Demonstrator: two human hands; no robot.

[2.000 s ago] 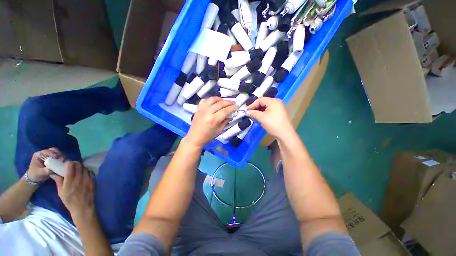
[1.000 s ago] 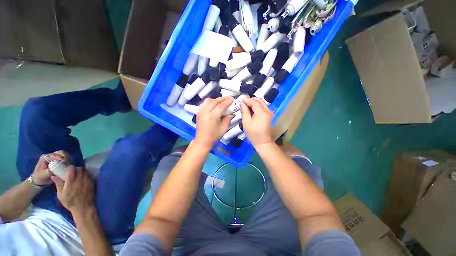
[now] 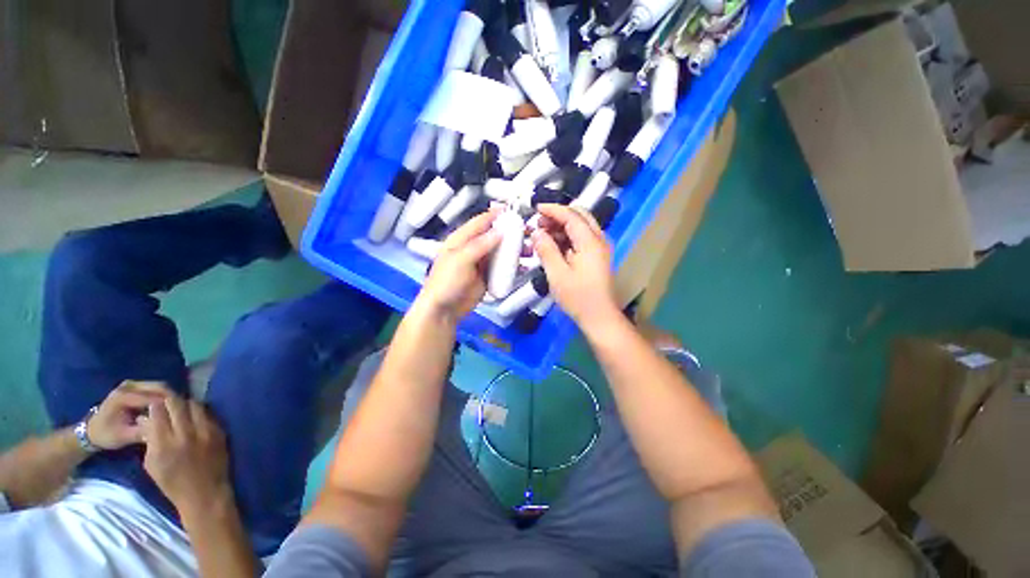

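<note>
A blue tote (image 3: 359, 265) full of white units with black ends lies before my knees. My left hand (image 3: 461, 260) holds a white handheld device (image 3: 507, 257) in its fingertips over the tote's near end, the device roughly upright in the picture. My right hand (image 3: 574, 257) is at the device's upper right with bent fingers close together; whether it grips a small part there is hard to tell. A white paper slip (image 3: 468, 105) lies on the units. Opened pieces with thin wires or strips (image 3: 698, 32) lie at the tote's far right corner.
An open carton (image 3: 296, 194) is beside and under the tote. Another open carton (image 3: 879, 158) with pale pieces stands at the right, more cartons (image 3: 815, 502) at lower right. A seated person's hands (image 3: 169, 435) and knees are at the left. A metal ring (image 3: 540, 418) shows between my legs.
The device in my left hand has turned and now points down toward me. My right hand has shifted slightly left and down. The neighbour's hands have closed together, hiding their white piece.
</note>
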